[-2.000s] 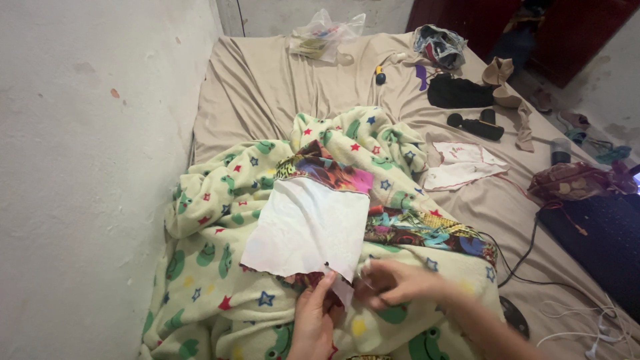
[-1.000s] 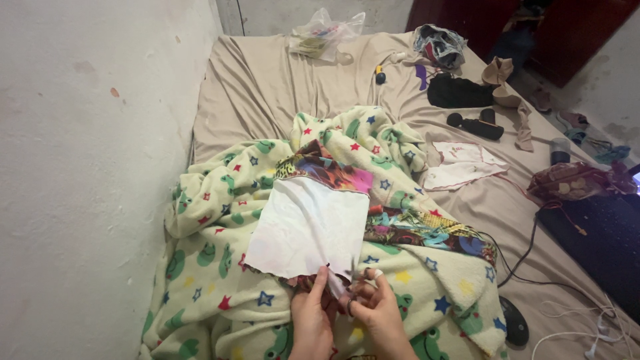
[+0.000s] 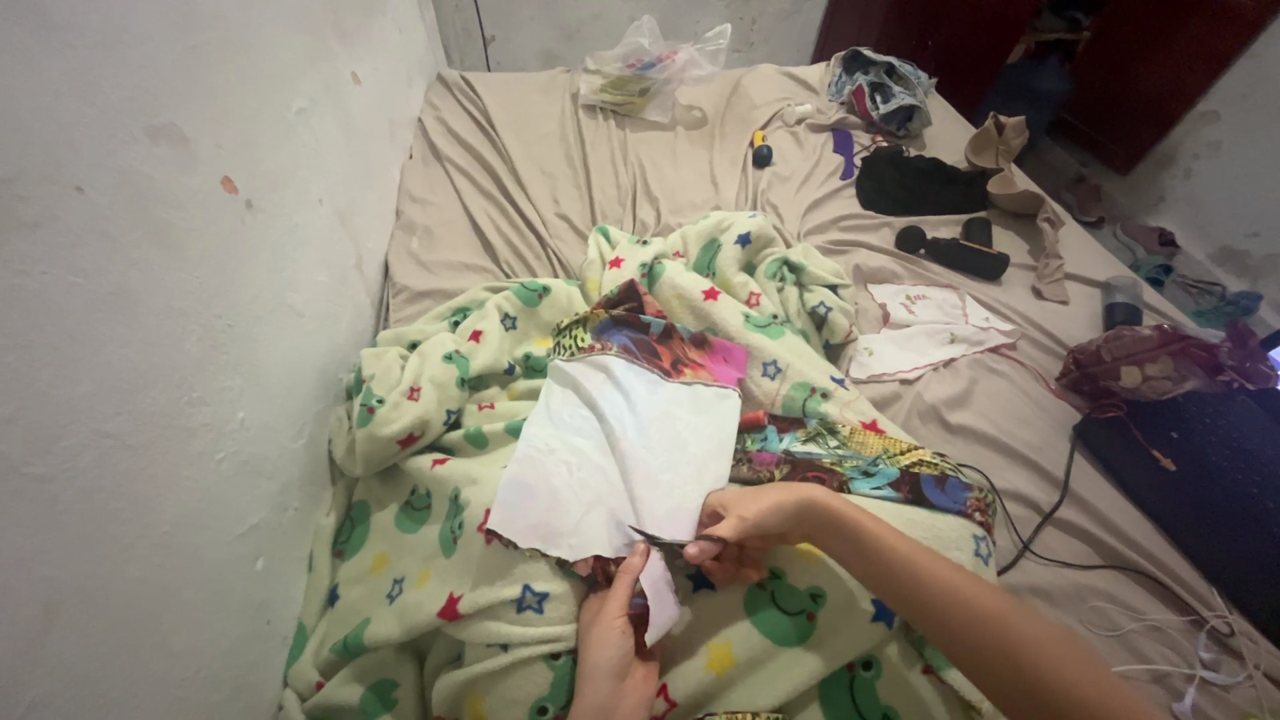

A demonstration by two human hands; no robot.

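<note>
A piece of patterned fabric, its white reverse side up (image 3: pixel 630 450), lies over a green fleece blanket with frogs and stars (image 3: pixel 420 510). My left hand (image 3: pixel 612 625) pinches the lower edge of the fabric between thumb and fingers, beside a narrow strip that hangs down. My right hand (image 3: pixel 735 535) holds small dark scissors (image 3: pixel 665 541), whose blades point left and lie at the fabric just above my left thumb. Another multicoloured part of the fabric (image 3: pixel 860 455) spreads to the right on the blanket.
The bed's beige sheet (image 3: pixel 500 180) bears a plastic bag (image 3: pixel 640 80), a black cloth (image 3: pixel 915 185), a black massager-like device (image 3: pixel 955 250) and an embroidered white cloth (image 3: pixel 925 330). A dark blue flat object (image 3: pixel 1190 480) and a cable lie at the right. A wall (image 3: pixel 200 300) stands left.
My right hand, blurred and off to the right two seconds ago, has come in to the fabric's lower edge. The scissors now show plainly across the fabric. My left hand remains at the lower edge.
</note>
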